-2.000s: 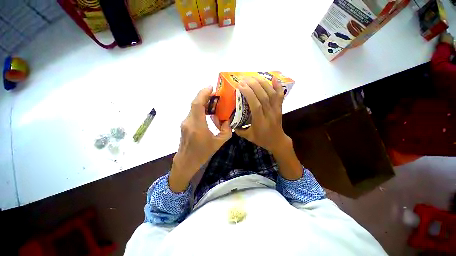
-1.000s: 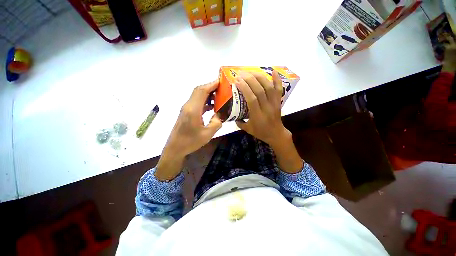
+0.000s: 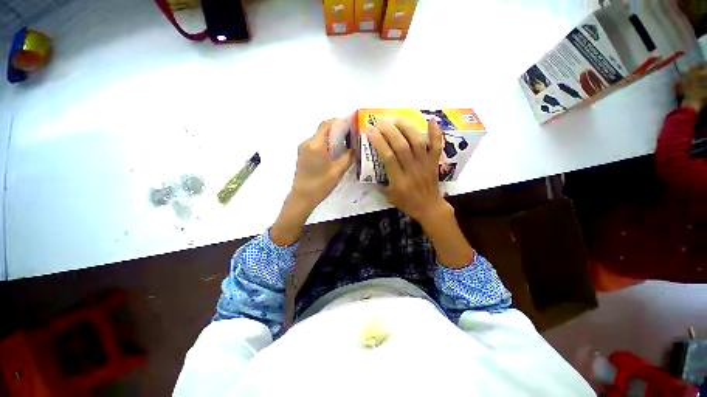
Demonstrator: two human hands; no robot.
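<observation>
An orange, white and dark retail carton lies on its side near the table's front edge, with product pictures on its visible faces. My right hand lies over the carton with its fingers spread across the top and front face, holding it. My left hand is at the carton's left end, fingers bent around a pale, partly see-through flap or film. The inside of the carton is hidden, and I cannot tell how firmly my left fingers grip.
The white table bears greyish clear discs, a slim yellow-green tool, orange standing cartons, a phone and an open display carton. An open brown box stands below. A person's red sleeve shows at right.
The orange end panel that faced my left hand no longer shows; a pale flap or film shows there instead. The carton now sits flatter. The view has shifted, and the person at right has moved.
</observation>
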